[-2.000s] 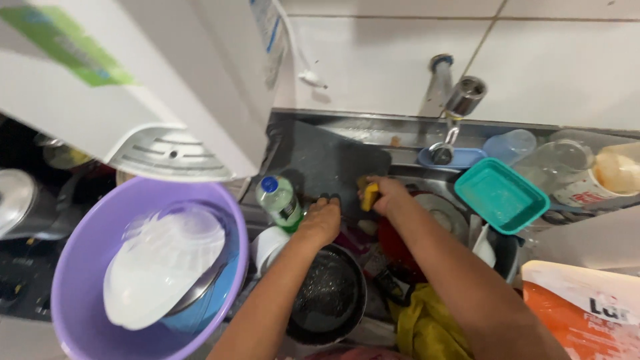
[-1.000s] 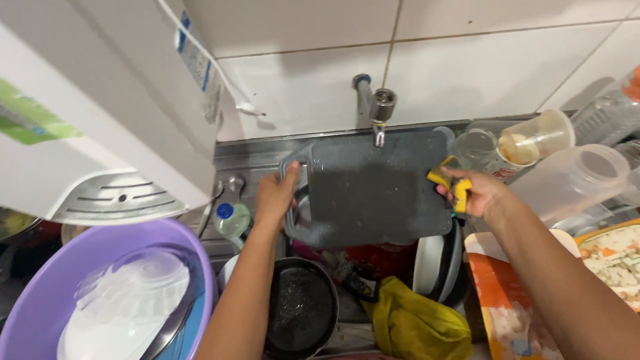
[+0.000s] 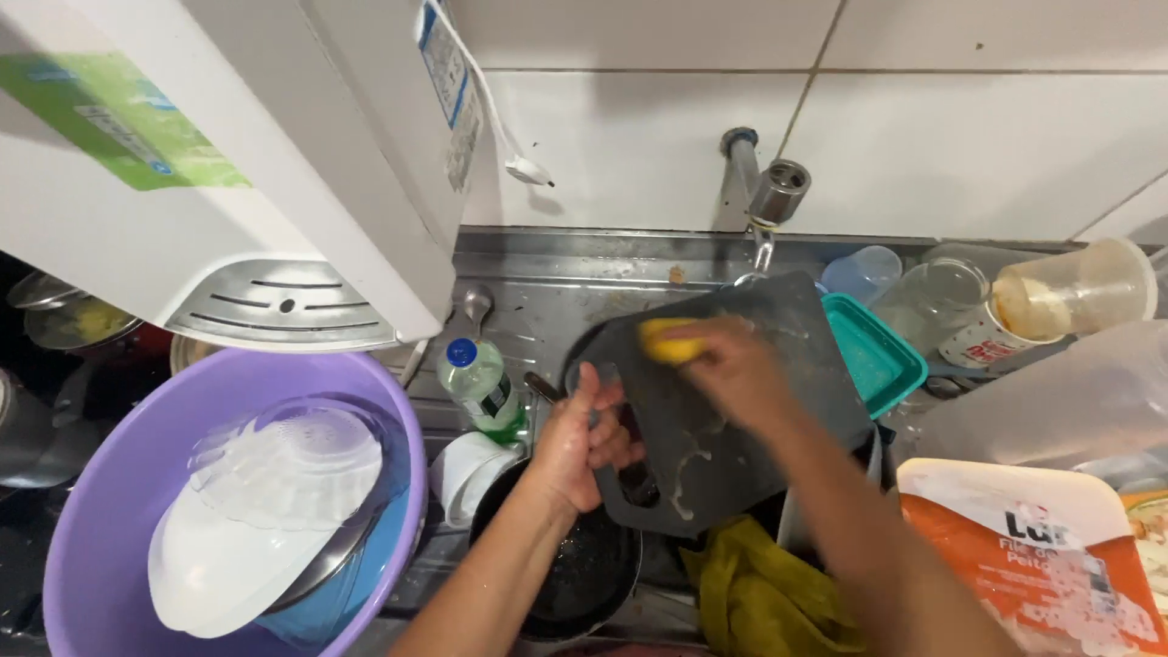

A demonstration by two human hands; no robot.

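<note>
A dark grey cutting board [image 3: 730,411] with streaks of suds is tilted over the sink. My left hand [image 3: 584,443] grips it by the handle slot at its left end. Against its upper face, my right hand [image 3: 739,370] presses a yellow sponge [image 3: 671,340]; the hand is somewhat blurred. Below the board and my left wrist lies a black frying pan [image 3: 584,584]. A plastic bottle with a blue cap [image 3: 488,392] and green liquid stands left of my left hand. The yellow-green cloth [image 3: 766,593] lies just under the board's lower edge.
A purple basin [image 3: 68,557] holding white and clear dishes is at the left, below a white appliance [image 3: 365,137]. The metal faucet [image 3: 776,196] juts from the tiled wall. A teal container [image 3: 871,356], several cups and an orange-and-white food package [image 3: 1031,566] are at the right.
The cutting board, held broadside under the faucet a second ago, is now lower and tilted. My right hand and the sponge have moved from its right edge onto its face.
</note>
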